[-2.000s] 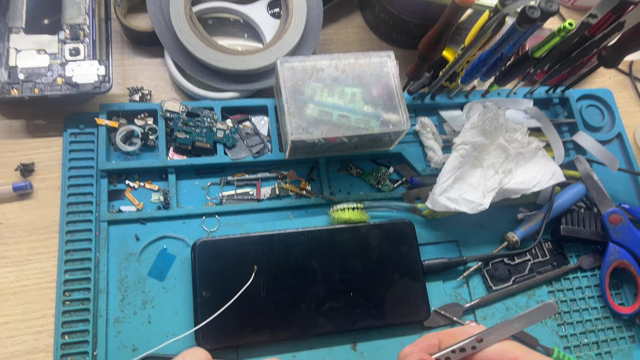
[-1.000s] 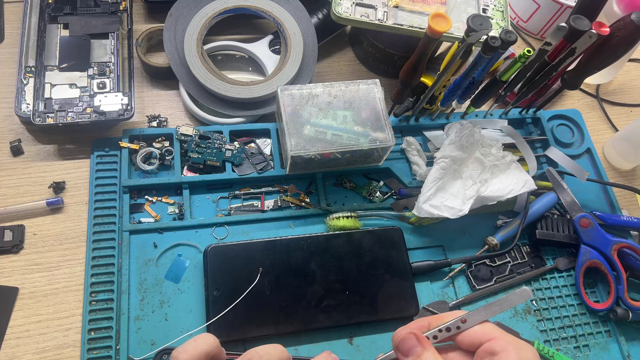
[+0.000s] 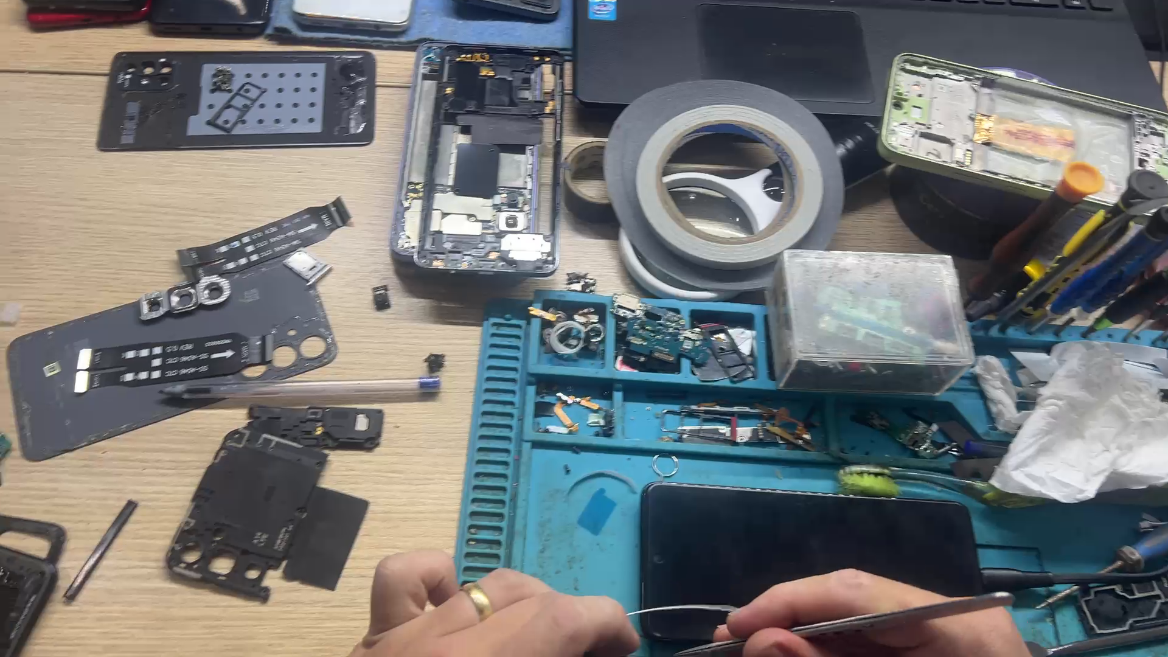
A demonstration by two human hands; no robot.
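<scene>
A smartphone with a dark screen [image 3: 803,547] lies on the teal repair mat [image 3: 584,557], with a black cable plugged into its right end. Over the wood at the mat's lower left edge is my left hand [image 3: 493,607], a ring on one finger. Its fingers are curled, and a thin white wire [image 3: 680,610] runs from beside them across the phone's lower left corner. My right hand [image 3: 867,616] holds metal tweezers [image 3: 903,613] at the phone's lower edge, its fingertips at the wire's other end. What my left fingers grip is hidden.
Mat compartments hold small phone parts [image 3: 657,338]. Behind are a clear plastic box [image 3: 871,319], tape rolls [image 3: 730,182], an opened phone [image 3: 484,164] and a laptop [image 3: 821,55]. Screwdrivers [image 3: 1077,237] and crumpled tissue [image 3: 1077,429] are at right. A pen [image 3: 310,388] and back covers [image 3: 237,100] lie left.
The view has swung left and up. The wire, its tip above the screen earlier, now spans low between my hands. My right fingertips have come to its end.
</scene>
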